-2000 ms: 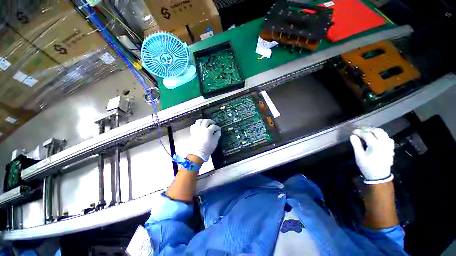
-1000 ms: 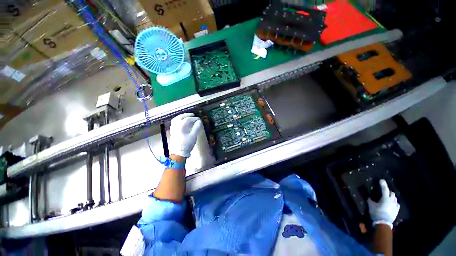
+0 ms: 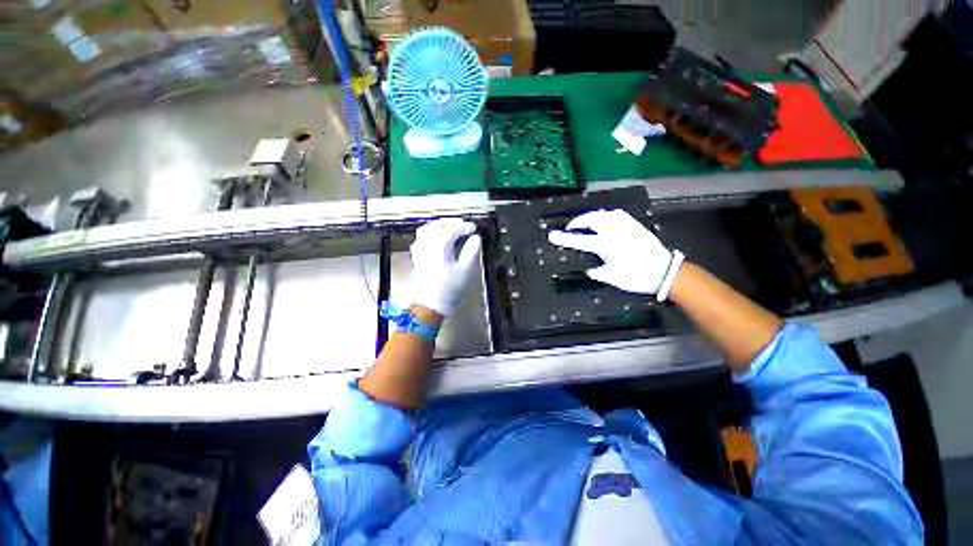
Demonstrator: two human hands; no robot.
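A black top cover [image 3: 523,279] lies between the conveyor rails, over the place of the circuit board. A little green shows through its lower slot; the rest of the board is hidden. My right hand [image 3: 619,254], in a white glove, is on the cover, with thumb and fingertips at its slots, gripping the part between them. My left hand [image 3: 442,265], gloved and with a blue wrist strap, is just left of the cover, its fingers curled. Whether something small is in its fingertips cannot be seen.
An orange-brown covered pallet [image 3: 851,237] stands on the line at right. Behind the far rail [image 3: 267,217] are a light blue fan [image 3: 437,91], a parts bin [image 3: 530,149], a black-and-brown fixture [image 3: 710,107] and a red sheet [image 3: 811,126].
My right hand has come up from the black tote at lower right to the line. The black cover now hides the board. My left hand remains beside the pallet. The view has turned.
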